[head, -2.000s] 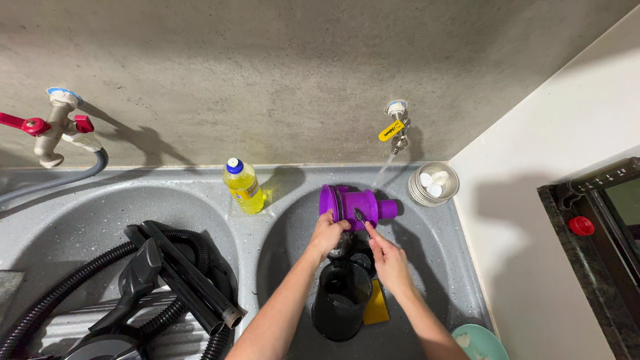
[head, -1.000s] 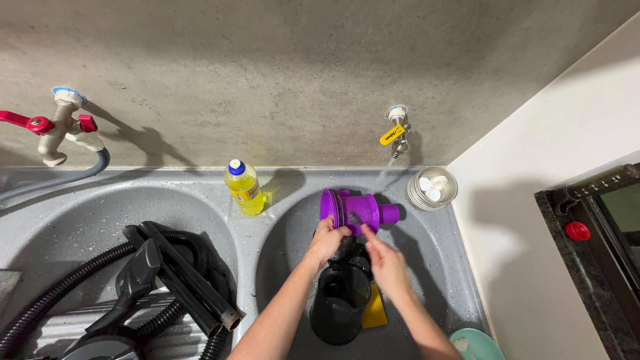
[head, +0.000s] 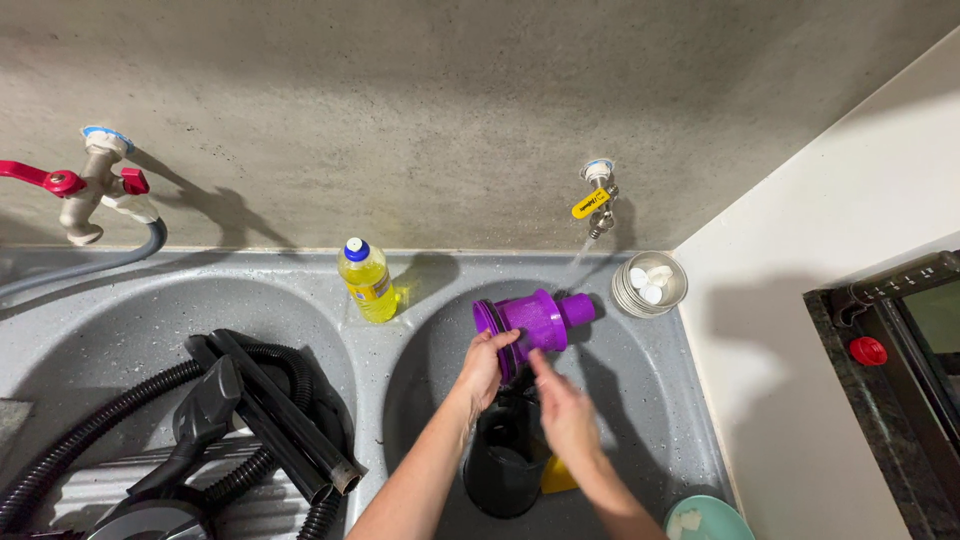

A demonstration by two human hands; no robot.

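Observation:
My left hand (head: 486, 361) grips the black-ringed wide end of a purple plastic vacuum cleaner filter part (head: 532, 321), held over the right basin (head: 637, 375). My right hand (head: 562, 409) is just below the purple part, slightly blurred; whether it holds anything is hidden. Water runs from the tap (head: 600, 217) behind the part's narrow end. Below my hands, a black plastic container (head: 504, 480) stands in the basin, with a yellow item (head: 559, 476) partly hidden beside it.
A bottle of yellow liquid (head: 369, 285) stands between the basins. Stacked metal bowls (head: 649, 283) holding white pieces are at the back right. Black vacuum tubes (head: 270, 420) and a ribbed hose (head: 97, 420) fill much of the left basin. A green dish (head: 712, 517) is lower right.
My left hand still holds the purple part. Two seconds ago my right hand held a small dark tool against it; the tool cannot be made out now.

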